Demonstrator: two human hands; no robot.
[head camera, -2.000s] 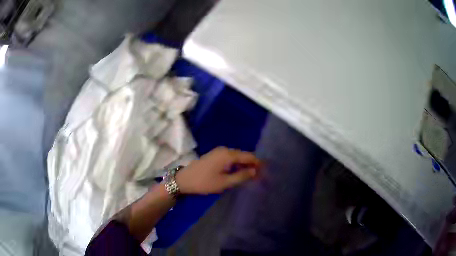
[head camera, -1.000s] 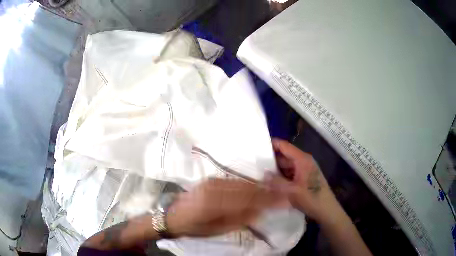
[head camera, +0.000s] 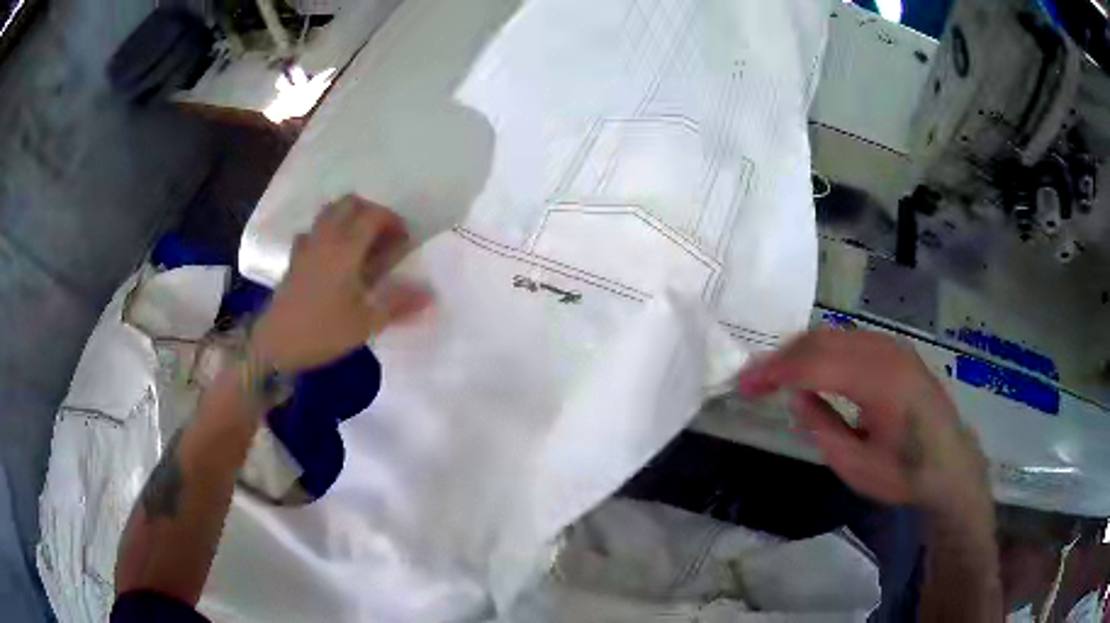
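Note:
A large white garment panel (head camera: 584, 365) lies across the table and drapes over its front edge. It has a seam with double dark stitching and an angular patch pocket outline (head camera: 627, 243); small dark marks sit just below the seam. My left hand (head camera: 323, 292) is over the table's front edge at the panel's left side, with fingers bent, thumb apart and nothing seen in it. My right hand (head camera: 883, 414) is at the panel's right edge, its blurred fingertips on a gathered bit of the cloth.
The sewing machine (head camera: 1004, 110) stands at upper right, with metal plates (head camera: 852, 274) below it in the table (head camera: 365, 134). A white cloth pile (head camera: 110, 377) lies at left beside blue material. More stitched white cloth (head camera: 755, 572) lies below the table edge.
The view has swung right to the machine. A white panel that was over the left pile is now spread on the table. My hands have moved apart.

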